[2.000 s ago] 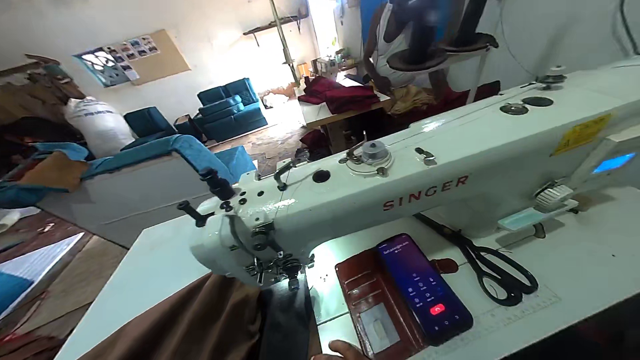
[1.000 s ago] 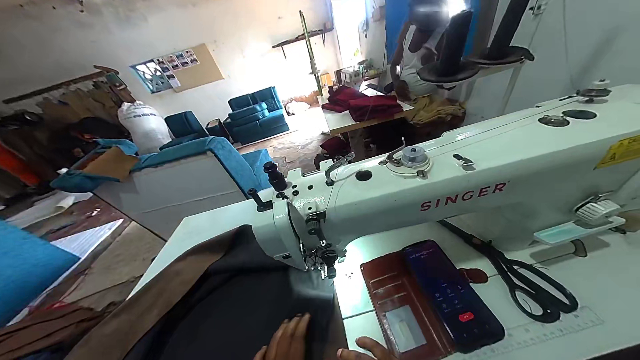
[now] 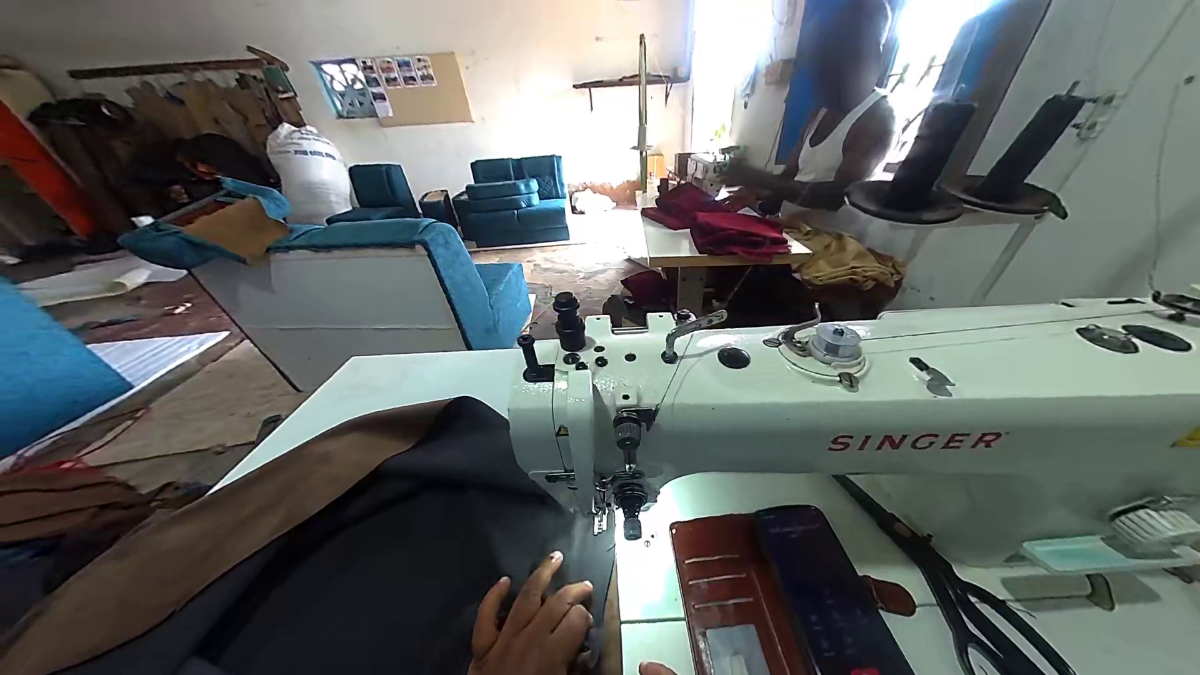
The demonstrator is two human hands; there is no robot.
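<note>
A white Singer sewing machine (image 3: 769, 412) stands across the white table. Black fabric with a brown band (image 3: 394, 544) lies to the left of and under its presser foot (image 3: 600, 520). My left hand (image 3: 534, 623) rests on this fabric just in front of the foot, palm down, fingers spread. Of my right hand (image 3: 656, 668) only a fingertip shows at the bottom edge; the rest is out of view. A phone in an opened brown leather wallet case (image 3: 722, 581) lies right of the needle, and black-handled scissors (image 3: 947, 581) lie beyond it.
Thread cones (image 3: 1022, 155) stand on a holder behind the machine. A person (image 3: 844, 141) is at another table (image 3: 670, 246) with dark red cloth (image 3: 736, 234). Blue sofa frames (image 3: 356, 281) stand at the left and back, near a white sack (image 3: 309, 173).
My left hand, out of view two seconds ago, came onto the fabric and now lies nearer the presser foot. More black fabric shows than at first. The view has turned and levelled.
</note>
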